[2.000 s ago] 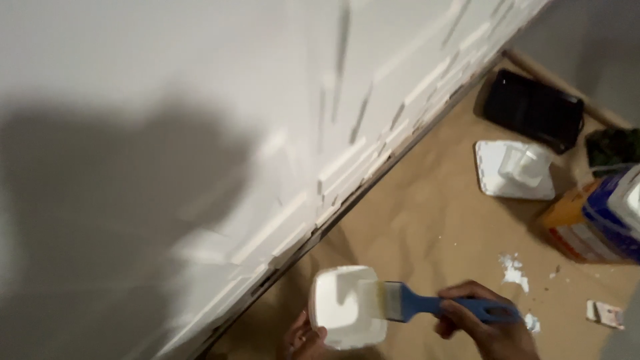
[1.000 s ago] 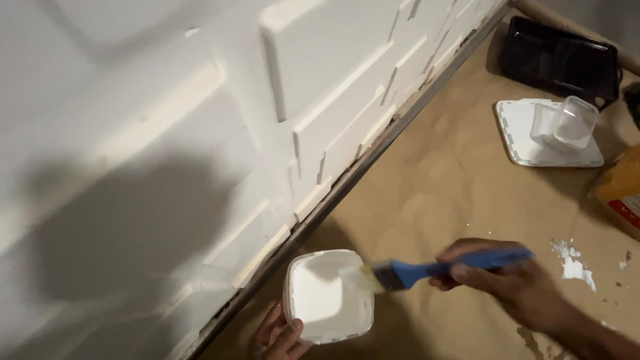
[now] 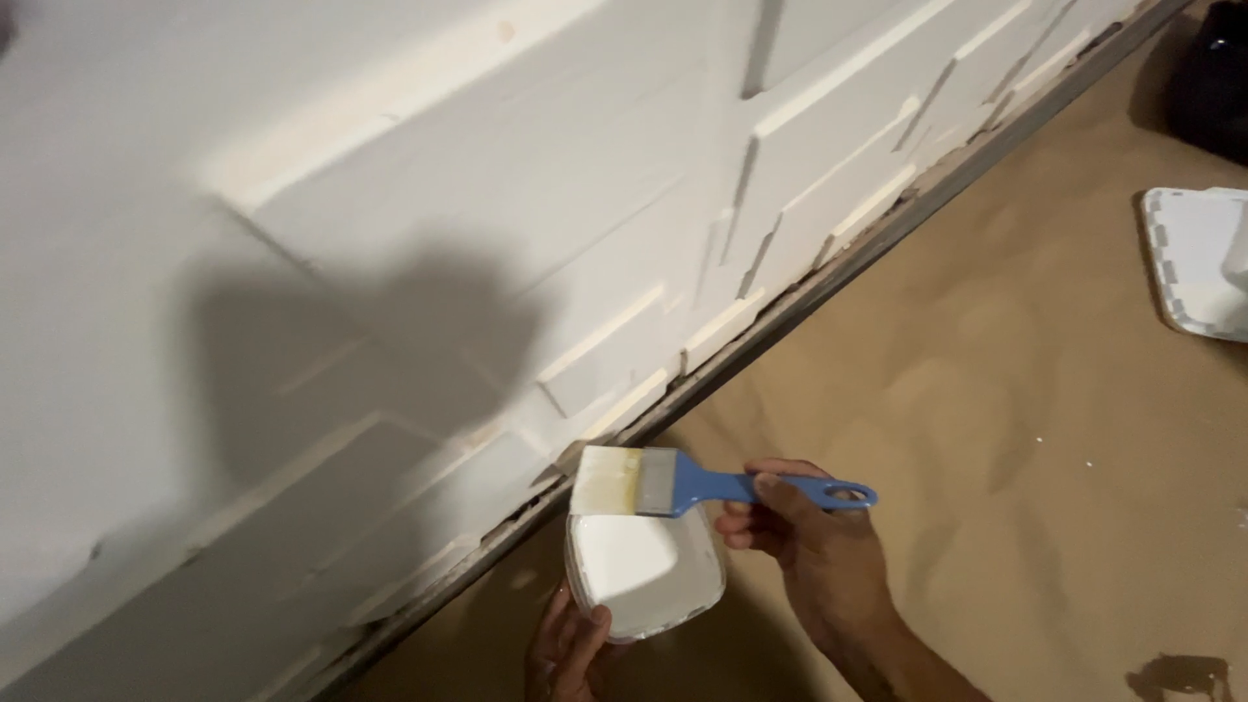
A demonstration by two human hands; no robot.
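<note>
My left hand [image 3: 575, 643] holds a squarish white plastic tub [image 3: 648, 575] from below and the left, its thumb on the rim; white paint lies inside. In my right hand [image 3: 804, 522] is the blue handle of a flat paintbrush [image 3: 721, 485]. The bristles, coated white with some yellowish bristle showing, point left and lie over the tub's upper rim, close to the foot of the wall. The white wall [image 3: 604, 224] has raised brick-like blocks in relief. Whether the bristles touch the rim or the wall I cannot tell.
A dark strip [image 3: 829, 283] runs diagonally along the wall's foot. Brown covering [image 3: 975, 419] lies on the floor, with a dark wet-looking patch [image 3: 1180, 673] at lower right. A white plastic lid [image 3: 1194, 312] and a black object [image 3: 1214, 88] are cut off at the right edge.
The brush has moved left, from the tub's right side to over its upper rim beside the wall. The view has shifted towards the wall.
</note>
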